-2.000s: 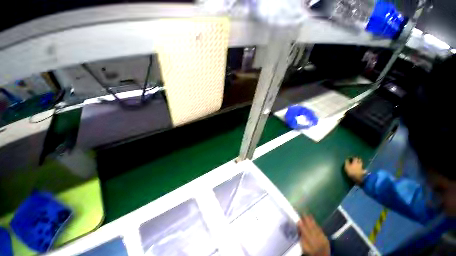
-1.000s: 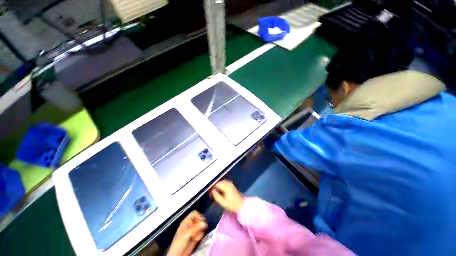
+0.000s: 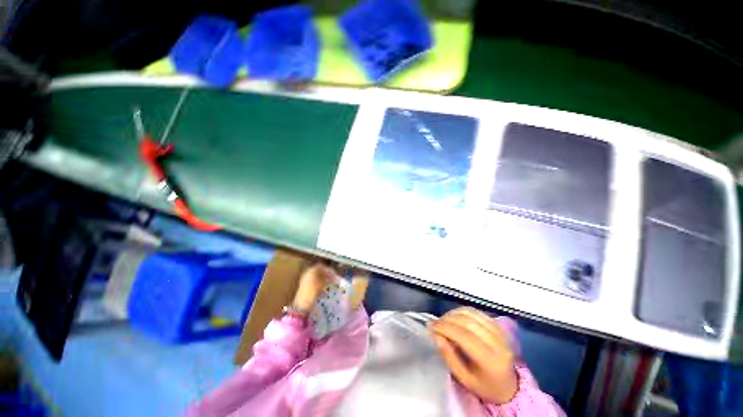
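Note:
My left hand (image 3: 314,287) is below the bench edge at lower centre and holds a pale dotted sheet (image 3: 331,309). My right hand (image 3: 477,352) is to its right, in front of my body, with its back up and fingers together and bent; whether it holds anything is hidden. The white carrier tray (image 3: 346,213) lies on the bench above my hands. It holds a blue tablet back cover (image 3: 425,159) at left, a grey one (image 3: 554,167) in the middle and another grey one (image 3: 680,269) at right, with camera clusters at the near corners.
Blue parts bins (image 3: 281,45) stand on a yellow-green mat (image 3: 448,57) behind the tray. A red air blow gun (image 3: 155,155) lies on the green bench (image 3: 261,163) at left. A brown carton (image 3: 273,285) and a blue stool (image 3: 167,293) are below the bench edge.
The view has swung left, bringing the blow gun, stool and carton into view; the neighbouring person is out of view. My left hand now holds the dotted sheet.

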